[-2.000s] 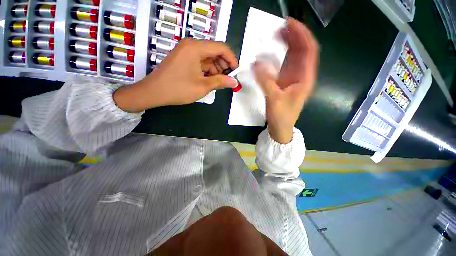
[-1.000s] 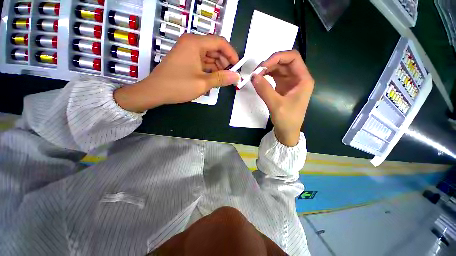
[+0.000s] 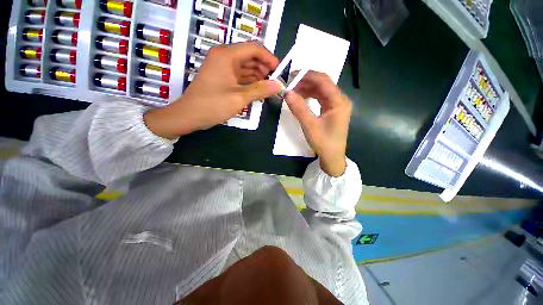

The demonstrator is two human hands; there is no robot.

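My left hand (image 3: 223,86) pinches a small cylindrical part (image 3: 282,87) between thumb and fingers; most of the part is hidden by the fingertips. A narrow white strip (image 3: 297,79) stands out from the fingertips, and another white length rises beside it, in a V shape. My right hand (image 3: 321,113) meets the left at the part, thumb and index finger closed on the strip. Both hands are over the left edge of the white sheet (image 3: 321,49), which lies flat on the dark bench.
The main parts tray (image 3: 87,44) with rows of cylinders is at the upper left. The second parts tray (image 3: 439,156) is at the right, partly filled. A dark slender tool (image 3: 355,56) and a clear plastic bag (image 3: 384,16) lie beyond the sheet.
My right hand has come in from the right to meet my left at the part. The white strip now shows between the fingertips. The view has shifted slightly.
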